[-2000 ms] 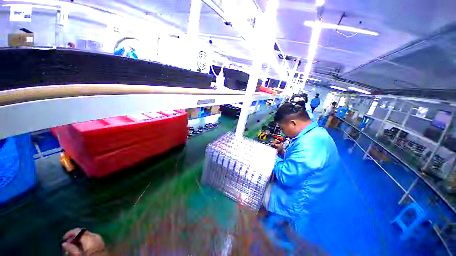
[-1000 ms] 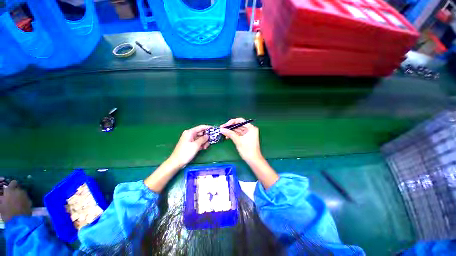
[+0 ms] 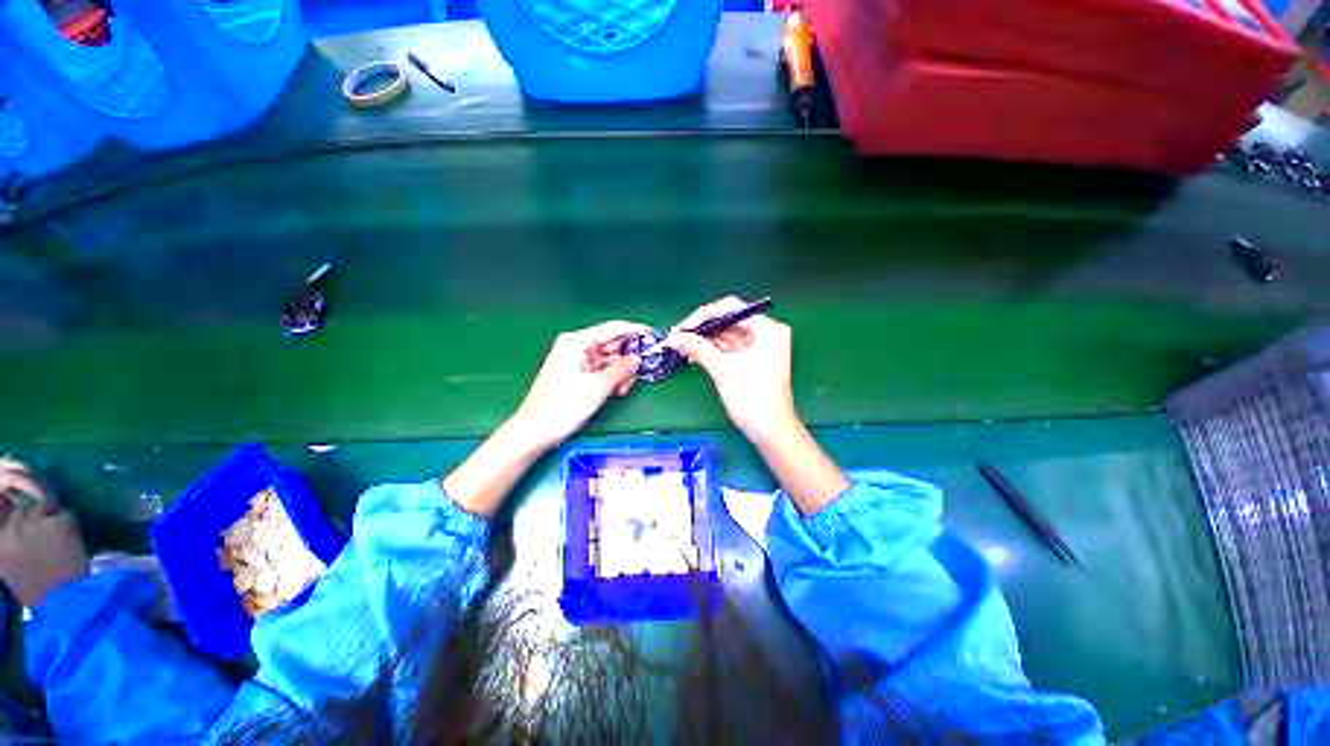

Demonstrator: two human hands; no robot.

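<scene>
My left hand [image 3: 586,382] holds a small round black and silver electronic unit [image 3: 654,357] by its left side, over the green belt. My right hand [image 3: 747,367] holds dark, pen-like tweezers [image 3: 729,318] that slant down to the left; the fingers and lower end are at the unit's right side. The exact contact of the tip is too small to tell. A deep-blue bin [image 3: 642,601] with beige and white small pieces stands just below the hands. A white scrap [image 3: 747,513] lies beside the bin, partly under my right sleeve.
Another unit lies on the belt [image 3: 304,311] at left, a dark piece [image 3: 1251,260] at right. A neighbour's hand [image 3: 37,532] and second blue bin [image 3: 219,627] are at left. A dark pointed tool [image 3: 1028,513] and ribbed trays [image 3: 1284,510] are at right. Red crates [image 3: 1036,88] stand beyond.
The view swung down from the line to the bench, then shifted slightly. Since one second ago both hands keep hold of the unit and tweezers. A dark piece now shows on the belt at right.
</scene>
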